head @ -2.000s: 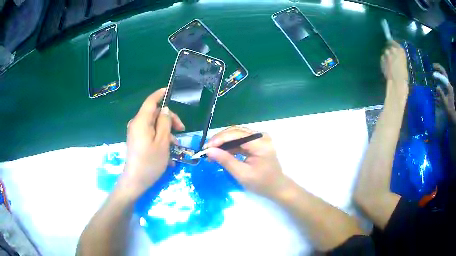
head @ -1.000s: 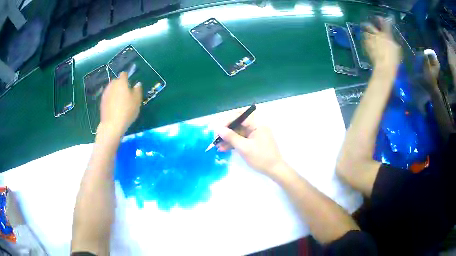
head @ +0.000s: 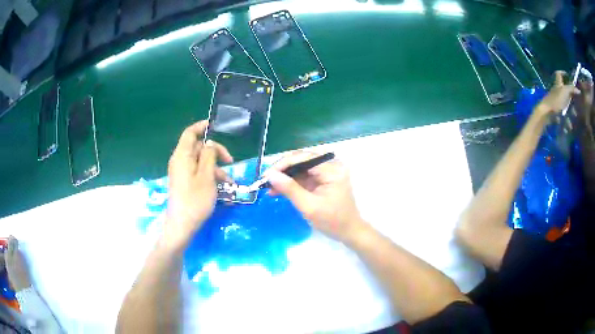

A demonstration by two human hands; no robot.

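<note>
My left hand [head: 192, 189] holds a phone middle frame [head: 243, 111] by its left side, over the edge of the white surface. A paler grey patch shows on its dark inner face, and small connectors sit at its near short end. My right hand [head: 320, 192] holds black tweezers [head: 303, 167]. Their pale tip is at the near end of the frame; whether it grips anything there is too small to tell. A heap of blue film [head: 254, 238] lies on the white surface below the frame.
More frames lie on the green belt [head: 365, 85]: two beyond the held one, two at the left [head: 83, 140], several at the right [head: 483, 68]. A neighbour's arm [head: 505, 189] and blue film heap [head: 545, 196] are at the right. Another person's hand [head: 14, 261] is at the left edge.
My left hand has come back from the belt with a frame. My right hand has brought the tweezers to its near end. The belt frames have shifted left, and the neighbour's hand has moved right.
</note>
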